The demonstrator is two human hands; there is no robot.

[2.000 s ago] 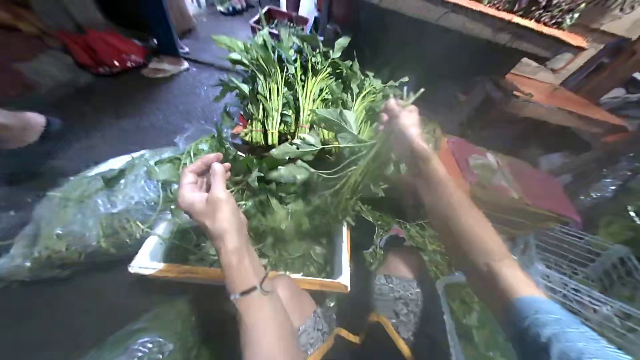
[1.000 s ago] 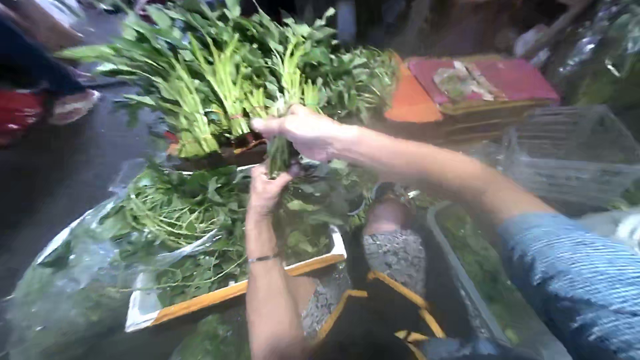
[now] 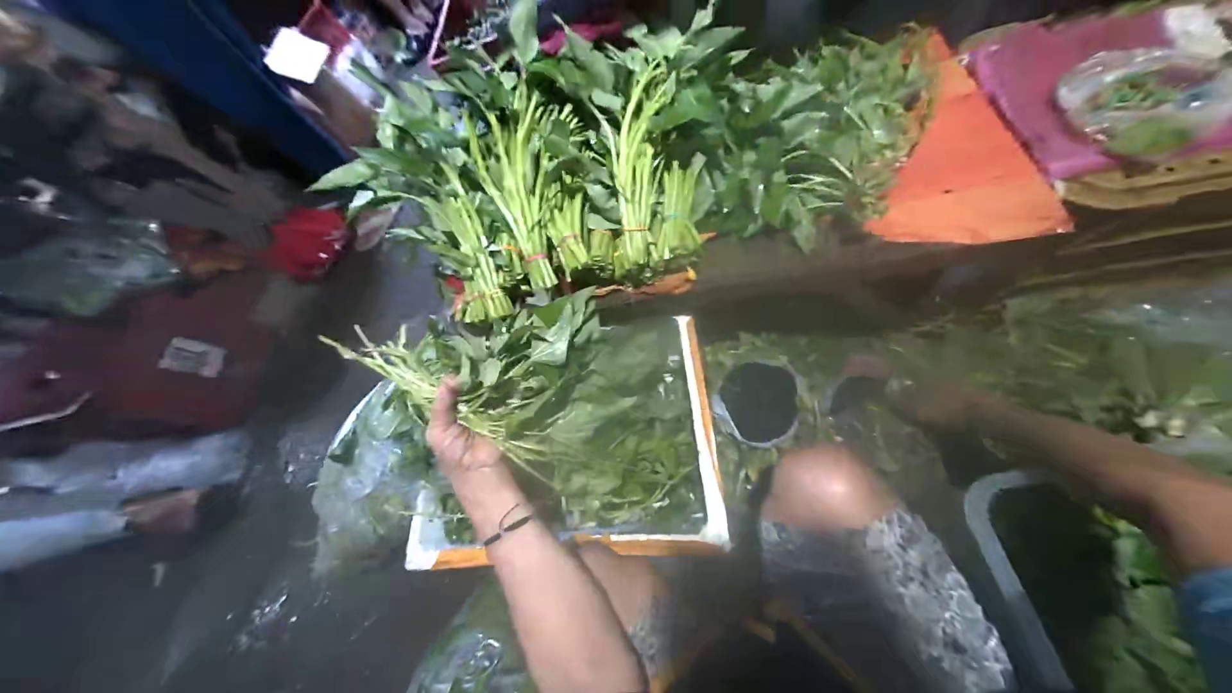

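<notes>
My left hand (image 3: 464, 438) is closed around a loose bunch of leafy green stems (image 3: 409, 371), cut ends to the left, above a white foam box (image 3: 714, 481) with an orange rim. Leafy greens (image 3: 626, 443) lie in that box. Beyond it stand several tied bundles of greens (image 3: 630, 202), stems toward me and bands around their lower ends. My right hand (image 3: 871, 380) is blurred, low and to the right of the box, beside a dark round opening (image 3: 758, 402); its fingers and anything in them cannot be made out.
An orange board (image 3: 962, 173) and a pink cover (image 3: 1039, 96) with a plastic bag (image 3: 1145, 101) on it lie at the back right. A grey crate rim (image 3: 1001, 539) curves near my right knee. A clear plastic bag (image 3: 356, 491) sits left of the box. Another person's hand (image 3: 164, 510) shows at far left.
My hands, together at a bunch one second ago, are now apart. The right hand has moved away to the right, while the left holds stems over the box. The view has shifted.
</notes>
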